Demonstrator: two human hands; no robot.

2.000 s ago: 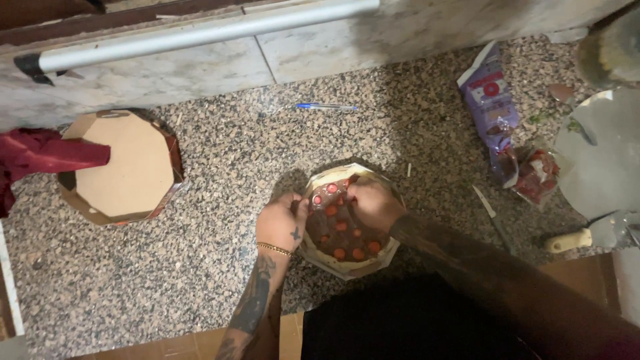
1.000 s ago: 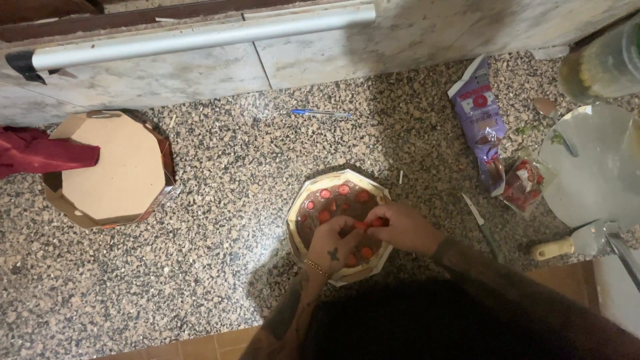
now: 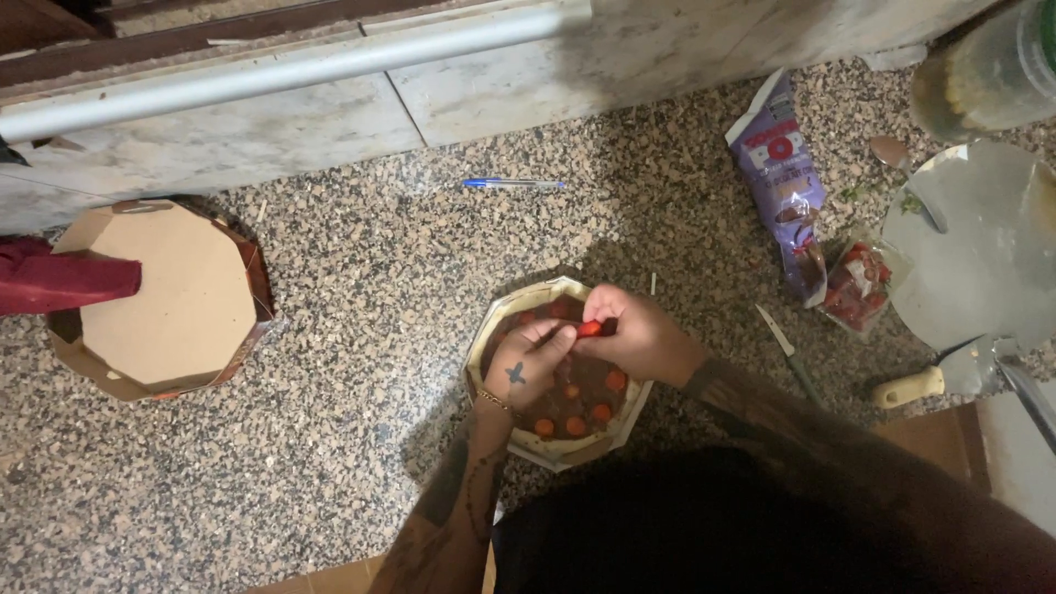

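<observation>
A round pie or pizza with a pale crust and brown, chocolate-like topping sits in an octagonal cardboard box on the granite counter. Several red strawberry pieces lie on it. Over its upper part, my left hand and my right hand meet at a red piece of strawberry. My right fingers grip it, and my left thumb and fingertips touch its left end. The fingers partly hide the fruit and the topping beneath.
An octagonal cardboard box with a dark red cloth stands at left. A pen lies near the wall. At right are a purple piping bag, packed strawberries, a knife, spoon, metal disc, spatula and plastic tub.
Two seconds ago my hands were apart at the pie's two sides. They came together over it by one second ago and remain together at a red piece.
</observation>
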